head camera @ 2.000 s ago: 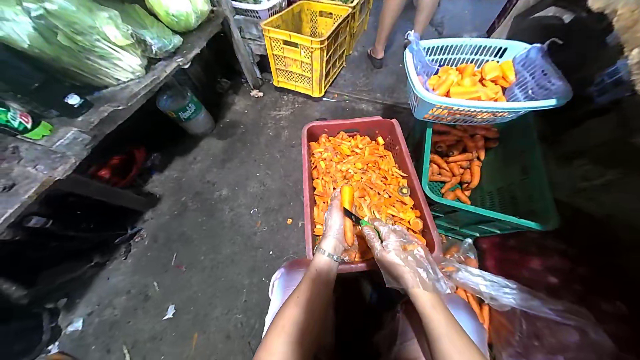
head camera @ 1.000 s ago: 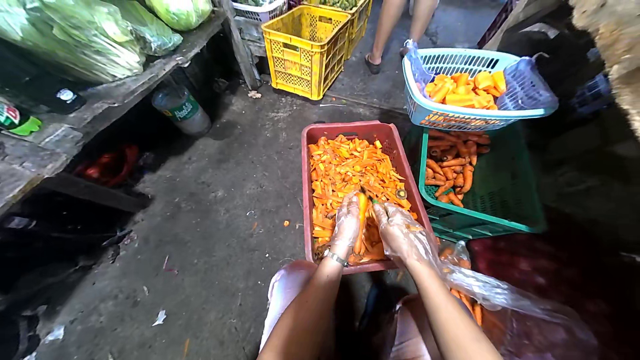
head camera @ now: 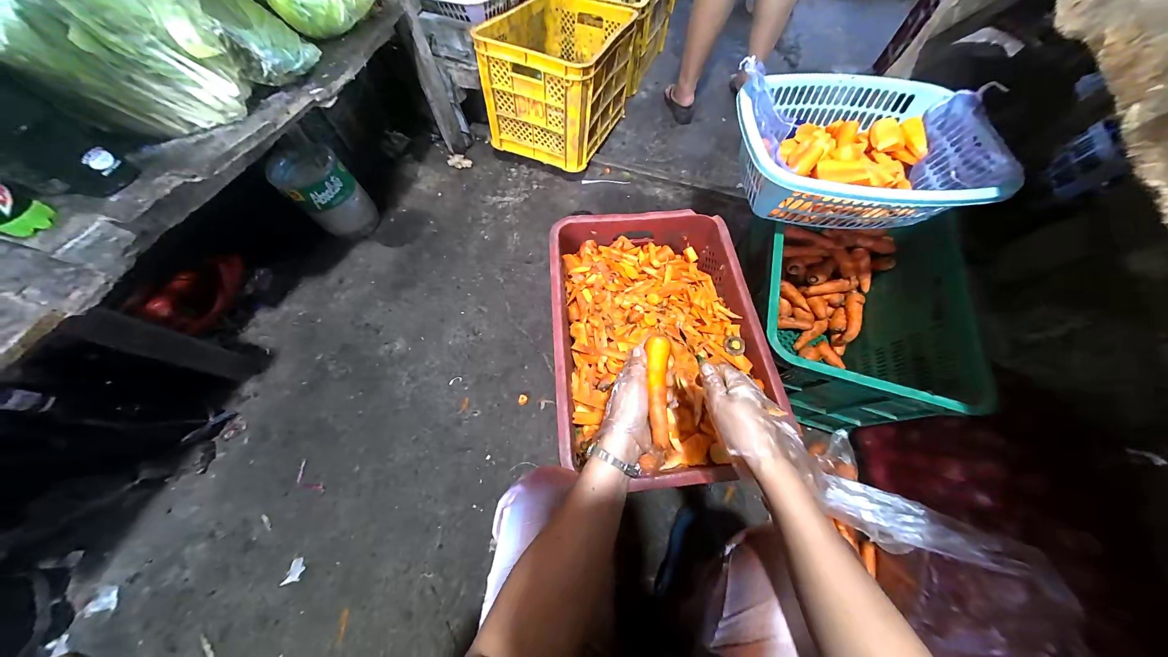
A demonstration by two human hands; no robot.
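Note:
My left hand point(head camera: 628, 411), in a clear plastic glove with a metal band at the wrist, holds a partly peeled carrot point(head camera: 658, 388) upright over the red crate point(head camera: 558, 365). My right hand point(head camera: 737, 406), also in clear plastic, is closed a little to the right of the carrot; a small dark tool shows in part at its fingertips, its kind unclear. Orange carrot peelings and pieces point(head camera: 639, 292) fill much of the crate below both hands.
A green crate point(head camera: 931, 310) of whole carrots point(head camera: 826, 301) stands right, beneath a light blue basket point(head camera: 876, 203) of cut orange pieces. Clear plastic bag point(head camera: 967, 566) lies lower right. Yellow crate point(head camera: 557, 100), a person's legs point(head camera: 703, 46) and wooden bench point(head camera: 201, 164) with bagged greens are farther off.
A second ago the hands were close together, low over the peelings; now they are apart, with the carrot upright in my left hand. The view has shifted slightly.

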